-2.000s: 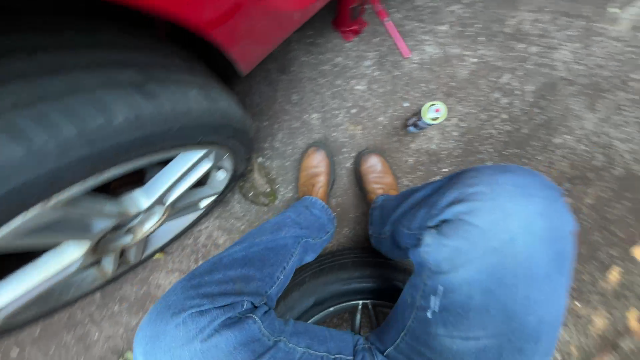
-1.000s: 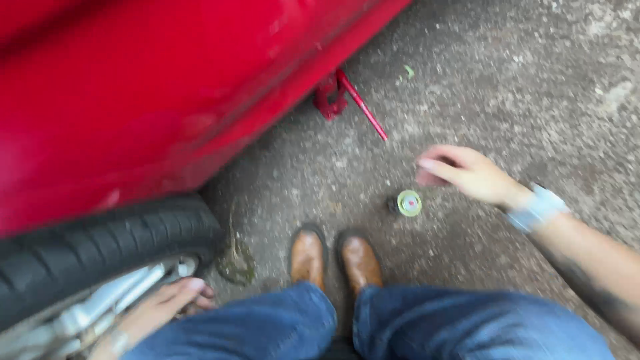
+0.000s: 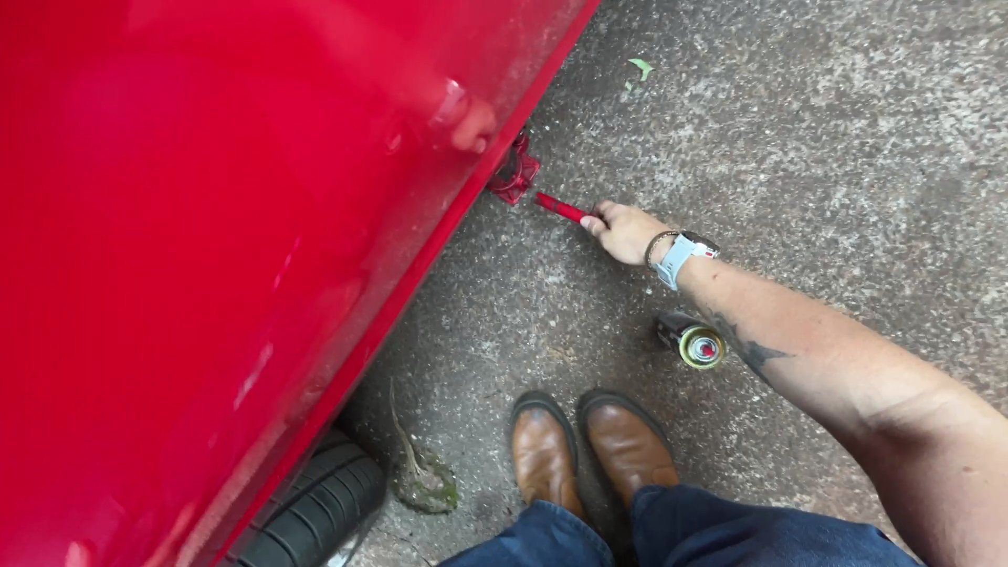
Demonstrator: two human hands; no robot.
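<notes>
My right hand (image 3: 626,230) grips a red metal jack handle (image 3: 561,207), wearing a light blue watch and a dark bracelet at the wrist. The handle's far end lies just right of a red jack (image 3: 515,172), partly hidden beneath the sill of a red car (image 3: 260,205); whether the two still touch, I cannot tell. Below my forearm stands an aerosol can (image 3: 701,346) on the ground. My left hand is out of view. The car's paint shows a blurred reflection of a hand.
A car tire (image 3: 323,504) shows at the lower left under the bodywork. Beside it lies a mossy stone or clump (image 3: 425,482). My brown boots (image 3: 543,453) stand on rough pavement (image 3: 850,142). A green leaf (image 3: 642,68) lies near the top.
My right hand has closed on the red handle, which a second ago it was near but not touching. My left hand, then by the wheel, has left view. The view has shifted toward the car's side.
</notes>
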